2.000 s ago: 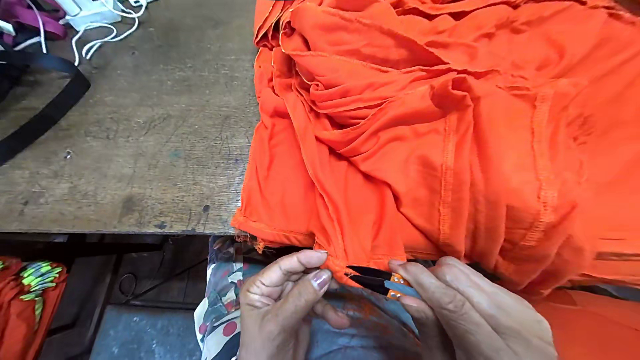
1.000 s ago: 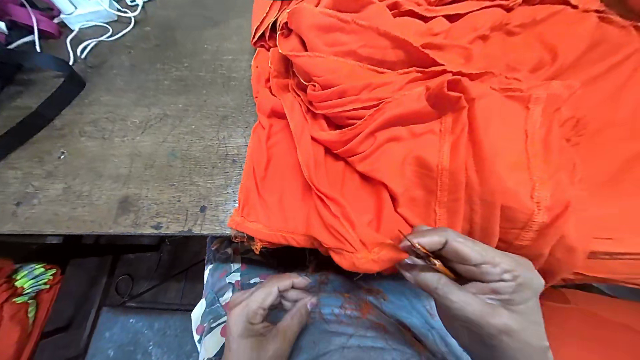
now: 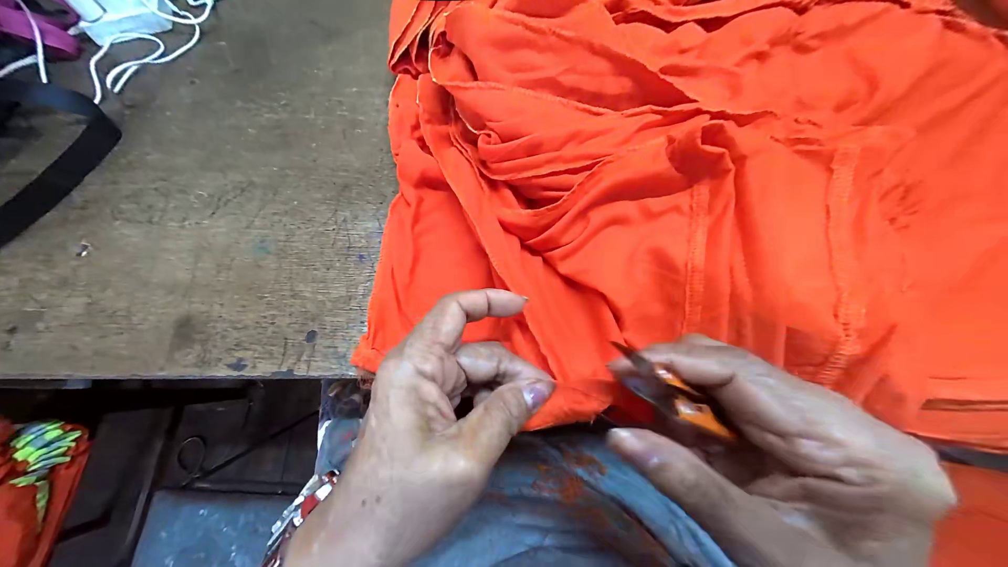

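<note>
Orange fabric (image 3: 622,260) with overlocked seams lies in folds over the table and hangs at its front edge. My left hand (image 3: 449,417) is at the fabric's lower edge, thumb and a fingertip close together with the index finger raised; whether cloth is pinched between them is hard to see. In my right hand (image 3: 772,441) are small thread snips (image 3: 677,394) with orange handles, their dark tip pointing up and left beside the fabric's edge. The palm and fingers partly hide the snips.
The wooden table (image 3: 236,236) extends to the left. At its upper left lie a black strap (image 3: 63,181), white cords (image 3: 150,55) and a purple item (image 3: 47,31). Below the front edge at left is orange cloth with a yellow-green pattern (image 3: 43,449). Grey-blue cloth covers my lap (image 3: 583,504).
My left hand has risen from the lap to the fabric's edge since one second ago. The right hand still has the snips, its fingers now spread more.
</note>
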